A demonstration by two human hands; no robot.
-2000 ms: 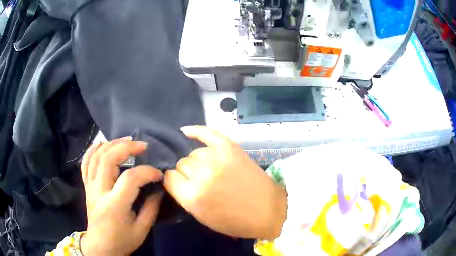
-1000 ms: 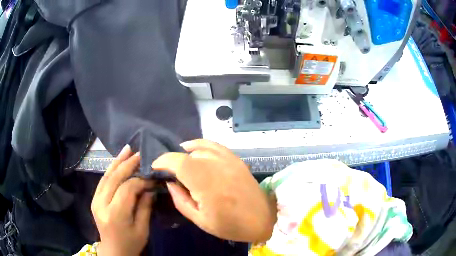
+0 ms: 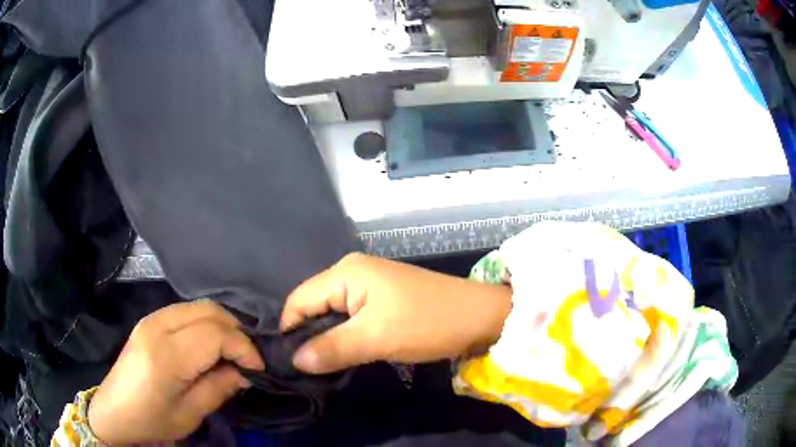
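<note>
A dark grey sleeve (image 3: 201,157) lies over the left part of the machine table and hangs past its front edge. A darker folded fabric band (image 3: 292,354) is bunched at the sleeve's lower end. My left hand (image 3: 179,367) pinches the band and sleeve end from the left. My right hand (image 3: 384,314) grips the same edge from the right, thumb on the dark band. Both hands are bare and nearly meet in front of the table edge. The fingertips under the fabric are partly hidden.
The white overlock machine (image 3: 349,52) stands at the top, with an orange label (image 3: 538,54). A grey recessed tray (image 3: 471,138) is below it. Pink and blue snips (image 3: 646,135) lie to its right. Dark garments (image 3: 52,201) are piled left. A blue crate (image 3: 668,249) shows beneath the table.
The machine and table have shifted up in the view. My hands have moved lower with the sleeve end, which is now bunched, and the dark band shows between them.
</note>
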